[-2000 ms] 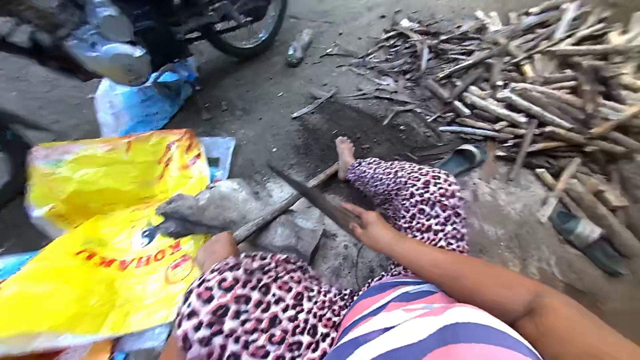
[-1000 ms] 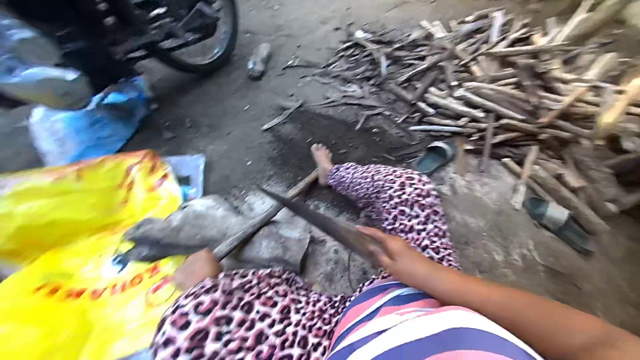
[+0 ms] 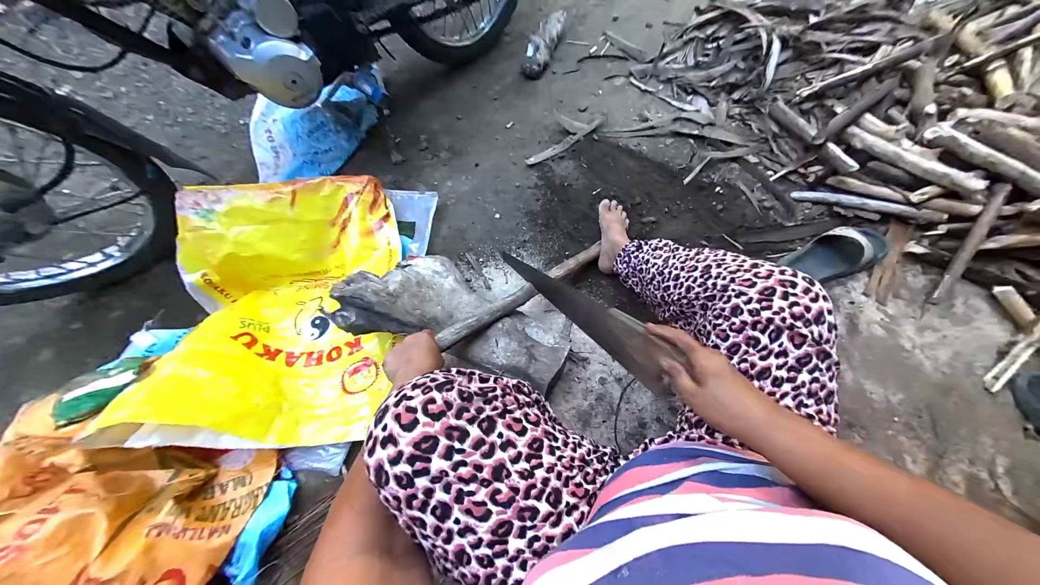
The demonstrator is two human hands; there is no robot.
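Observation:
My left hand (image 3: pixel 412 357) is closed around the near end of a wooden stick (image 3: pixel 520 296), beside my bent knee. The stick slants across a grey log (image 3: pixel 512 345), and its far end reaches my bare foot (image 3: pixel 613 236). In my right hand (image 3: pixel 691 366) is a handsaw (image 3: pixel 589 317), held near its broad rear end; its teeth are too small to make out. The narrow tip of the blade points up and left, over the stick; whether it touches the wood I cannot tell. Another piece of weathered wood (image 3: pixel 414 296) lies to the left.
A yellow printed sack (image 3: pixel 284 374) and an orange one (image 3: pixel 122 512) lie at left. Behind them stand motorcycle parts with a wheel (image 3: pixel 463 28) and a blue bag (image 3: pixel 313 130). At right are a pile of cut branches (image 3: pixel 918 154) and a slipper (image 3: pixel 837 252).
The view has shifted left. Both hands keep hold of the stick and the saw, and their positions look much the same.

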